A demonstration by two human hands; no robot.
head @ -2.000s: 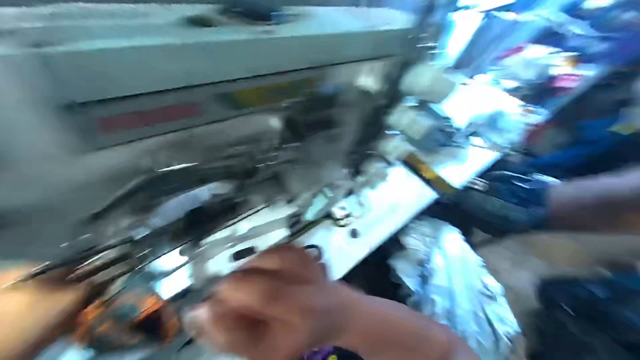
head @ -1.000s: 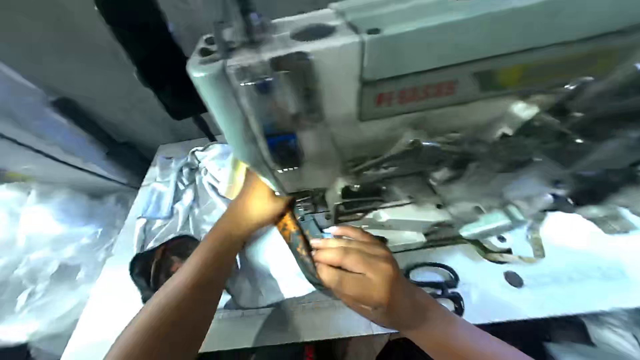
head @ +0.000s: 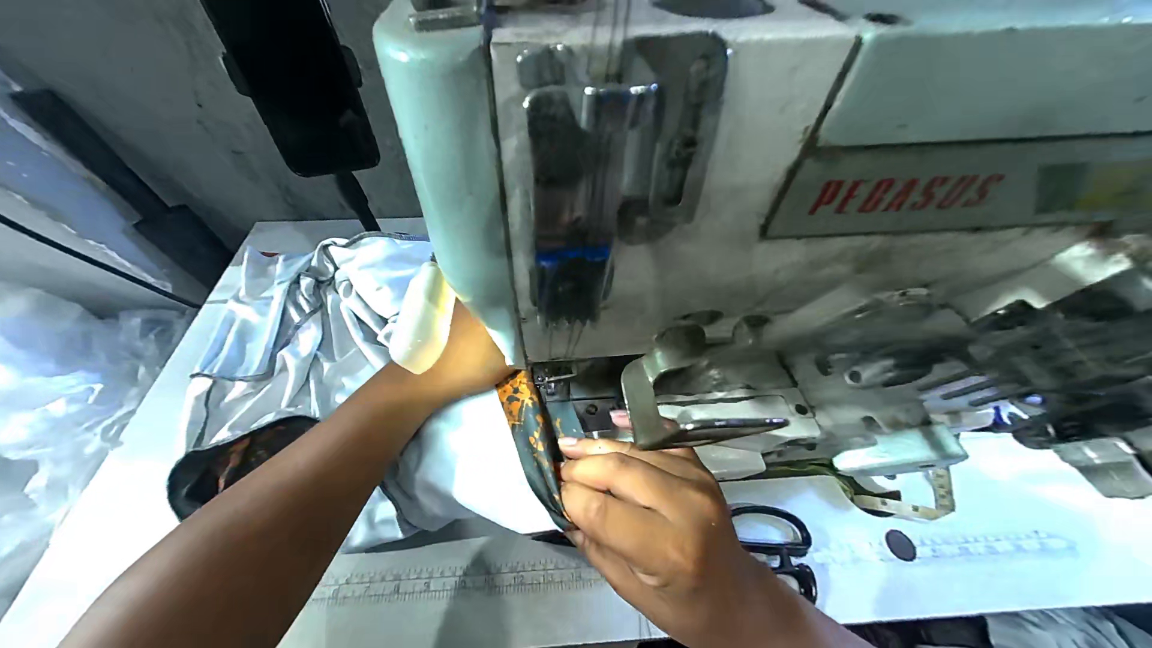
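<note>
A Pegasus industrial sewing machine [head: 630, 297] fills the upper right. Silvery white fabric [head: 468, 459] with a dark, orange-patterned band [head: 531, 423] lies under its head, by the needles. My right hand [head: 639, 504] pinches the band's edge just in front of the presser foot [head: 560, 378]. My left hand [head: 463, 351] reaches behind the machine head from the left; its fingers are hidden, so its hold cannot be told. More of the fabric is bunched beyond my left forearm, with a dark patterned piece [head: 238, 463] beside it.
Black-handled scissors [head: 778, 540] lie right of my right hand. A measuring tape [head: 931, 495] lies under the machine's right part. A ruler scale [head: 450, 580] runs along the front. A phone on a holder [head: 297, 90] stands behind left. Clear plastic [head: 81, 387] lies at the far left.
The view has swung left and closer to the machine head since the oldest frame. A second ago both hands were at the band by the needles, much as now.
</note>
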